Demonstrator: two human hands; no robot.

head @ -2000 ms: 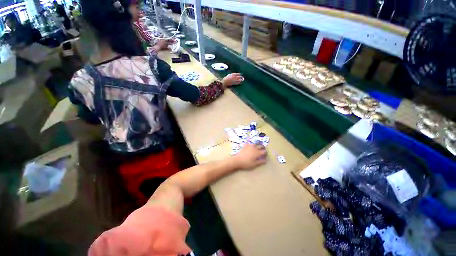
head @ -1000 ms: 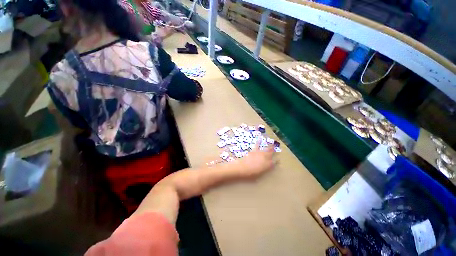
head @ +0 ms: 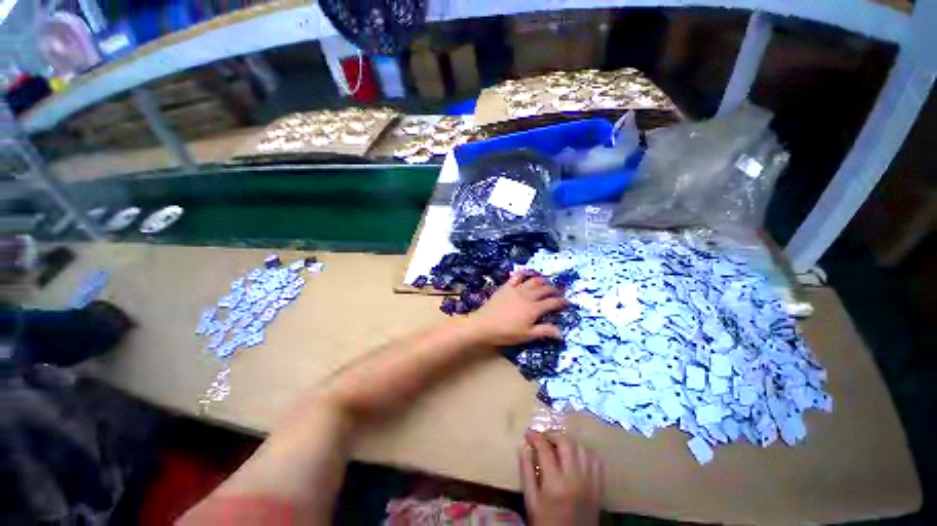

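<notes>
My left hand lies palm down with fingers spread over the dark square pieces, where they meet the big loose pile of white square pieces. No piece shows gripped in it; its palm side is hidden. My right hand rests at the bench's front edge, fingers extended and slightly apart, below the white pile, with no piece visible in it. A smaller spread group of white squares, the assembled units, lies on the bench at left, with a few dark ones at its far end.
A bag of dark pieces with a white label lies behind the dark heap, before a blue bin. A crumpled clear bag lies behind the white pile. A green conveyor runs beyond. Another person's dark sleeve is at far left.
The view has swung right. My left hand has left the assembled units and come to the dark heap. The big white pile and my right hand have come into view.
</notes>
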